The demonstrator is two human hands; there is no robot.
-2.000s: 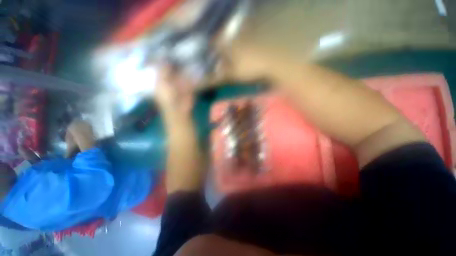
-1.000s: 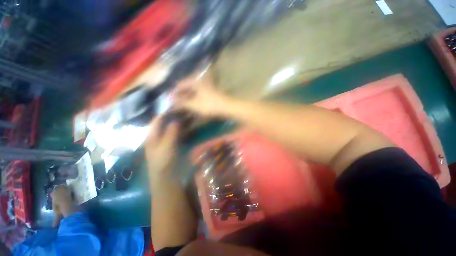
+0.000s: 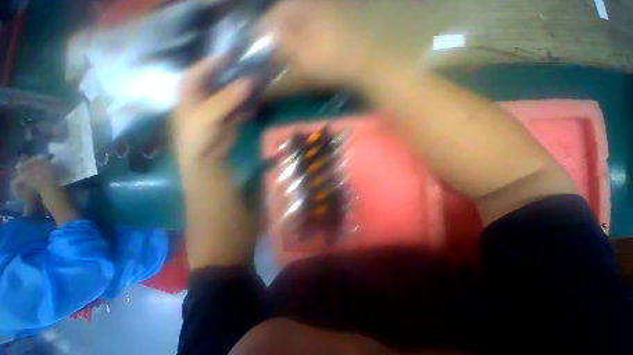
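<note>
My left hand (image 3: 208, 114) is at the upper left of centre, closed around a dark part (image 3: 243, 66) with shiny edges. My right hand (image 3: 302, 35) is just right of it, blurred, with its fingers at the part; whether it grips anything is unclear. A pink tray (image 3: 395, 187) lies below my hands. A row of components (image 3: 318, 173) with orange middles and shiny ends stands in its left section. The tray's right part is partly covered by my right forearm.
White sheets (image 3: 82, 142) lie at left on the green mat (image 3: 555, 82). A person in blue (image 3: 62, 270) sits at the left. Dark and silvery pieces are blurred at the top. A tan sheet (image 3: 513, 35) with white labels (image 3: 448, 41) is beyond the tray.
The view has turned, so the tray and the person in blue appear higher. My left hand now shows around a dark part, and my right hand is higher in view.
</note>
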